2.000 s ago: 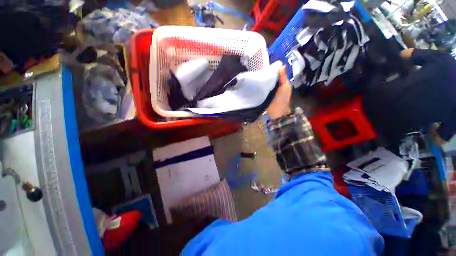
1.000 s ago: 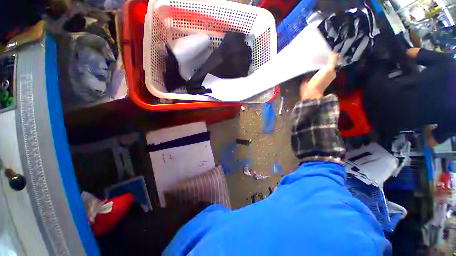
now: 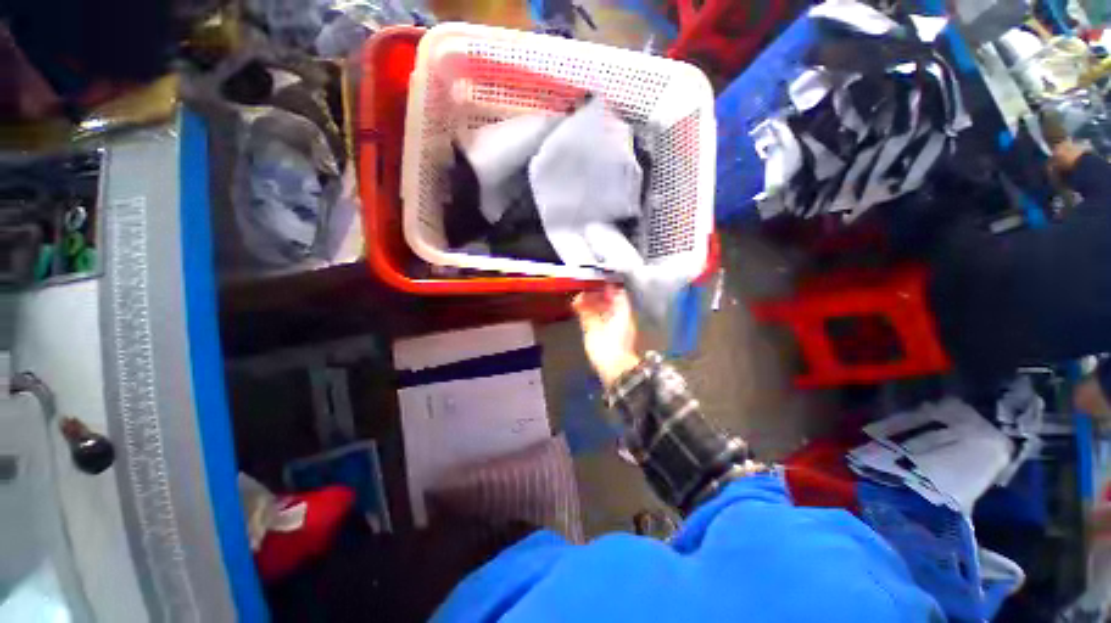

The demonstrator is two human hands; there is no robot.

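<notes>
My right hand (image 3: 606, 331), blurred, is at the near rim of the white perforated basket (image 3: 554, 262). Its fingertips are at the rim, beside the lower end of a light grey piece (image 3: 587, 183). That piece lies bunched in the basket, and its lower end hangs over the rim. Whether the fingers grip it cannot be told. Another pale piece (image 3: 502, 158) and black cloth (image 3: 463, 209) lie in the basket, partly covered. The white basket sits in a red basket (image 3: 380, 183). My left hand is out of the picture.
The machine table edge (image 3: 201, 365) and a dark knob (image 3: 88, 447) are at left. Cardboard (image 3: 473, 408) and a striped cushion (image 3: 518, 481) lie below. A blue crate (image 3: 743, 146) holds black and white pieces. A red stool (image 3: 863, 329) and a person in dark clothes (image 3: 1023, 292) are at right.
My right hand has moved left and down, back to the basket's rim. The light grey piece, stretched out to the right before, is now bunched in the basket. The view has shifted.
</notes>
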